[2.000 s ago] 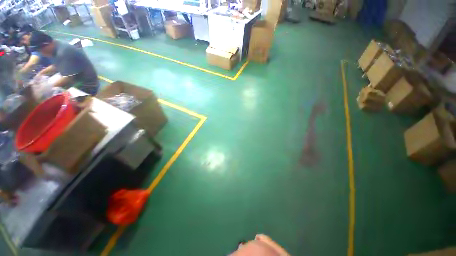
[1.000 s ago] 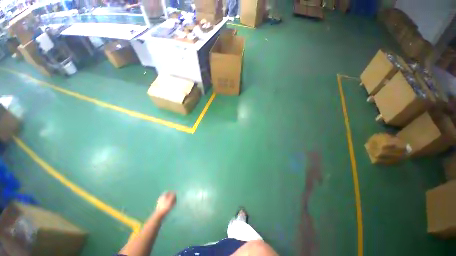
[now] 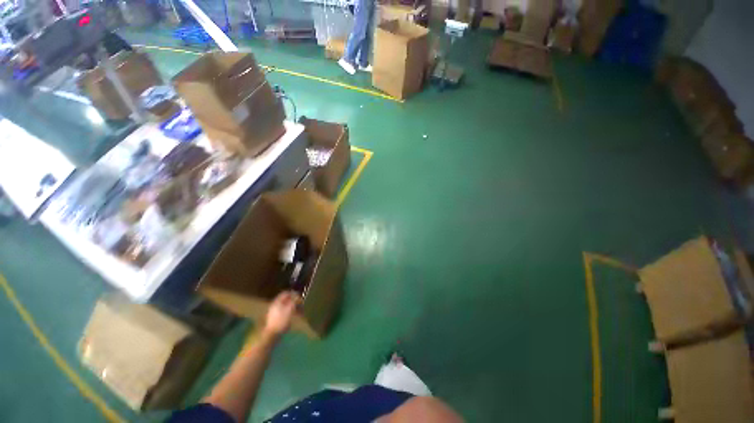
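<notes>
My left hand (image 3: 283,312) is at lower centre-left, over the near rim of a tall open brown carton (image 3: 324,285). The hand is small and blurred. I cannot tell whether its fingers touch the rim or only pass in front of it. Dark items and a white-labelled item (image 3: 292,252) lie inside the carton. My right hand is not recognisable in view. A blurred rounded patch of skin shows at the bottom edge, and I cannot tell which body part it is.
A cluttered white-topped table (image 3: 157,277) stands left of the carton, with another carton (image 3: 136,351) on the floor below. A carton of small pale parts (image 3: 329,157) stands behind. More cartons (image 3: 694,293) line the right. A person's legs (image 3: 359,37) show at the back.
The view has moved forward along the green floor, bringing the table and open carton close on the left. My left hand, out over bare floor before, now overlaps the carton's rim.
</notes>
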